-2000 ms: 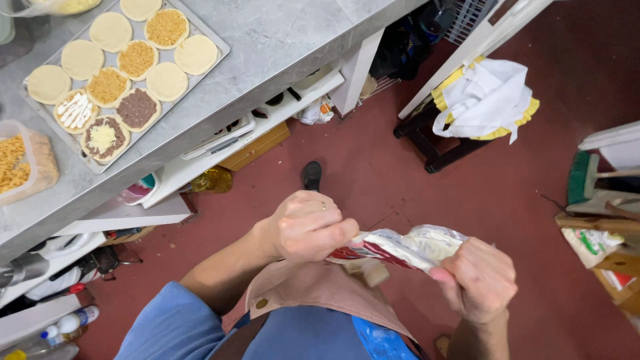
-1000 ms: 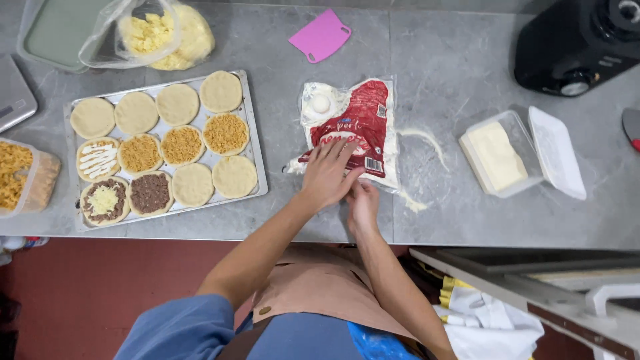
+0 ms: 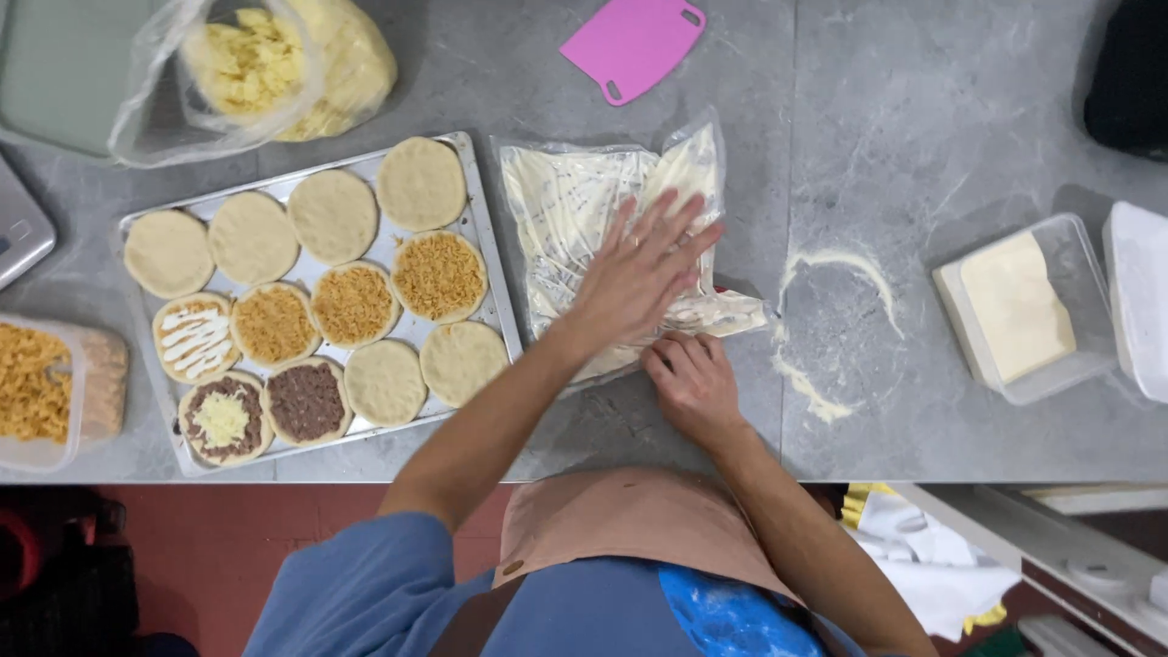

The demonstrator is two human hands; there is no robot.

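On the grey counter lies a plastic bag of creamy white filling [image 3: 575, 210], its clear side up. My left hand [image 3: 639, 269] presses flat on it with spread fingers, slightly blurred. At the bag's lower right edge is my right hand [image 3: 693, 379], fingers curled against the plastic; whether they pinch it cannot be seen. To the left, a metal baking tray [image 3: 506, 315] carries several dough discs [image 3: 422, 182], some plain. Others bear shredded orange filling [image 3: 441, 276], brown minced filling [image 3: 307, 401], grated cheese [image 3: 222, 418] or white cream stripes [image 3: 196, 340].
A pink plastic scraper [image 3: 636, 46] lies behind the bag. At the back left is a bag of yellow shredded food [image 3: 301, 68], and at far left a tub of orange filling [image 3: 36, 388]. Flour [image 3: 844, 260] marks the counter near a clear container [image 3: 1013, 306] at right.
The bag was held over the floor, then lay on the counter with its red printed side up; now its clear side faces up. My left hand has moved from the red print onto the clear side.
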